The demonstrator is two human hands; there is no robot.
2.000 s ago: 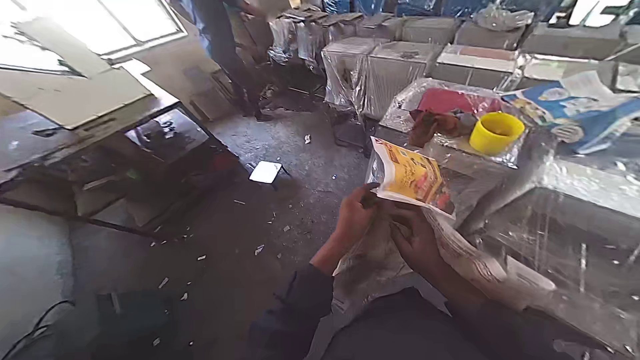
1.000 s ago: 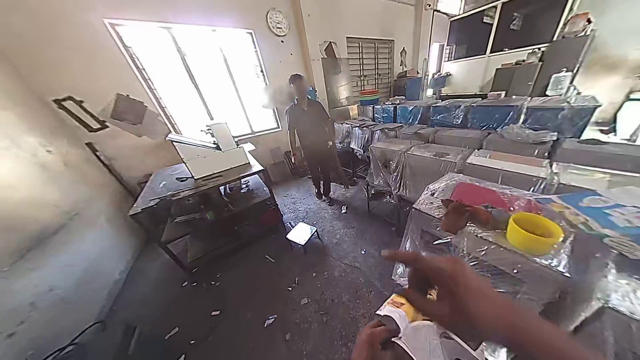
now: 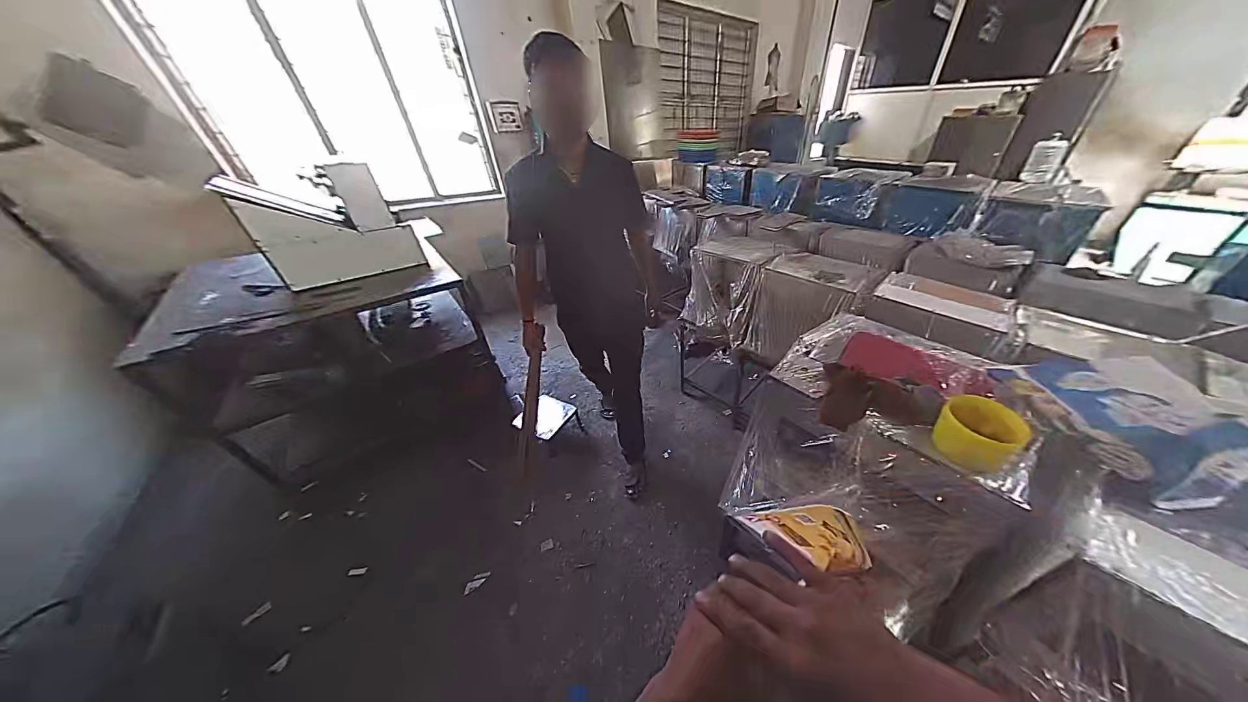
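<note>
A yellow and white printed packet (image 3: pixel 824 538) is at the near edge of a plastic-wrapped box. My left hand (image 3: pixel 694 639) comes up from the bottom, mostly covered, with what looks like its thumb on the packet. Over it lies my right hand (image 3: pixel 795 619), fingers bent across the left one; its grip is hidden. Beyond the packet, a yellow tape roll or ring (image 3: pixel 980 434) rests on the plastic wrap, beside a brown crumpled item (image 3: pixel 858 395) and a red sheet-like item (image 3: pixel 912 363).
A person (image 3: pixel 585 234) in dark clothes stands in the aisle, a long wooden piece (image 3: pixel 531 409) in one hand. Behind is a small white-topped stool (image 3: pixel 548 417). A metal worktable (image 3: pixel 210 317) carries a white machine (image 3: pixel 331 249) at left. Wrapped boxes (image 3: pixel 819 292) line the right; scraps litter the floor.
The person has come nearer along the aisle. My right hand, raised with a finger extended one second ago, now lies over my left. The view has tilted up since the first frame.
</note>
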